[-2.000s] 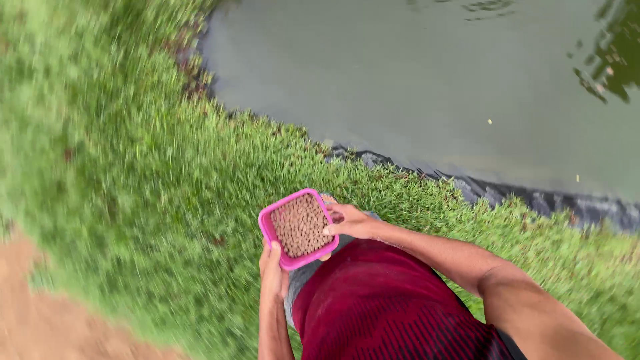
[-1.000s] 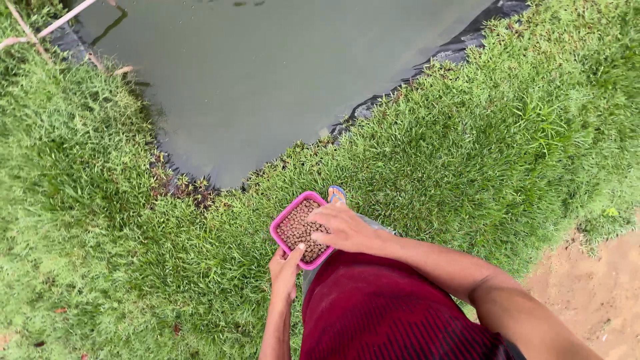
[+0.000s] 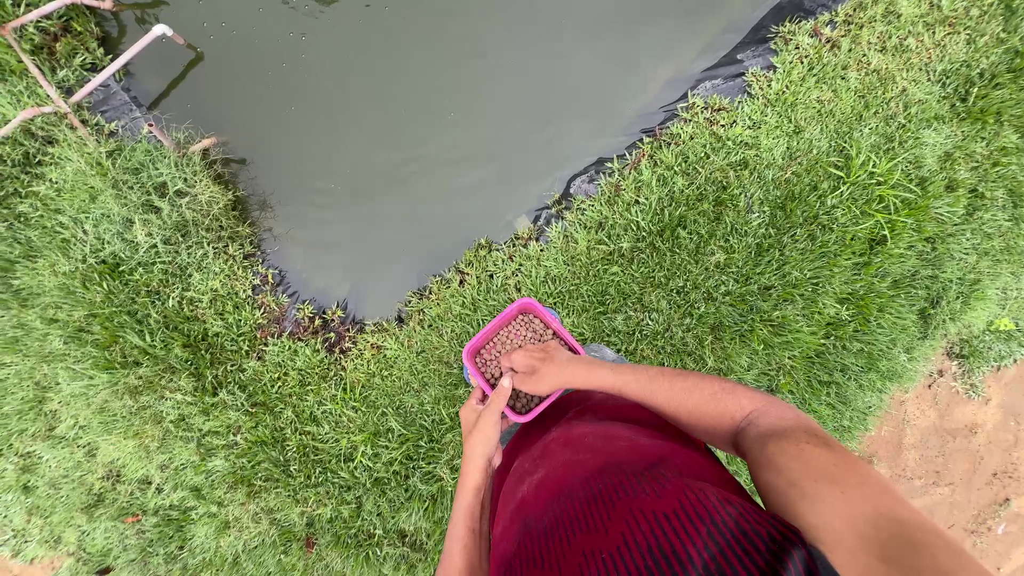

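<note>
A square pink plastic container filled with round brown pellets is in front of my red shirt, above the grass. My left hand grips its near left side, the thumb over the rim and the other fingers hidden beneath. My right hand reaches over the far right rim, its fingers down among the pellets. Those fingertips are buried or hidden, so whether they hold pellets I cannot tell.
Beyond the container lies a pond of murky water, edged by black plastic liner. Pale pipes jut over the water at upper left. Grass surrounds the bank, with bare soil at right.
My right hand was at the container's rim two seconds ago; now its fingers are in the pellets. The view has swung so the pond's corner and the pipes show.
</note>
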